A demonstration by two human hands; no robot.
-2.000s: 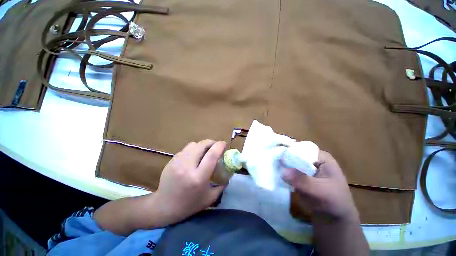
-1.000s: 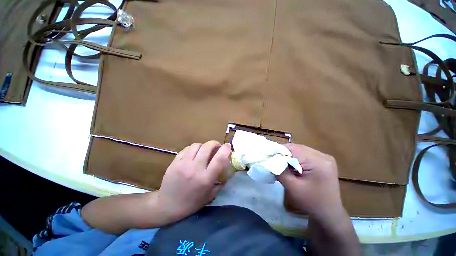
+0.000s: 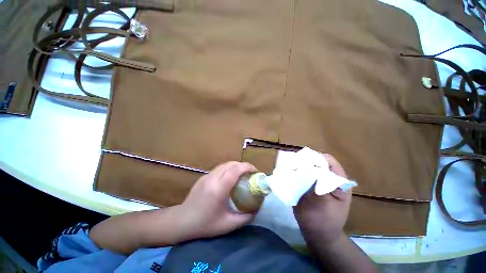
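Observation:
A large brown bag body panel (image 3: pixel 213 90) lies flat with a centre seam. Its near edge has a notch (image 3: pixel 258 153), with a white bit at the upper left corner. My left hand (image 3: pixel 216 200) holds a glue bottle (image 3: pixel 248 193) with amber contents and a pale cap, lying to the right. My right hand (image 3: pixel 325 208) holds a crumpled white tissue (image 3: pixel 299 173) at the nozzle end; the tissue hides the nozzle tip and the notch's right part.
Brown handles (image 3: pixel 80 53) loop at the left beside another brown piece (image 3: pixel 16 58) with a dark label. More straps (image 3: pixel 463 101) lie tangled at the right. The white table (image 3: pixel 53 154) has a yellowish near edge. A wrapped lump (image 3: pixel 139 29) sits near the left handles.
My left hand has drawn the bottle down from the notch, so more of the bottle shows. The tissue has moved right and more of the notch's left part is uncovered.

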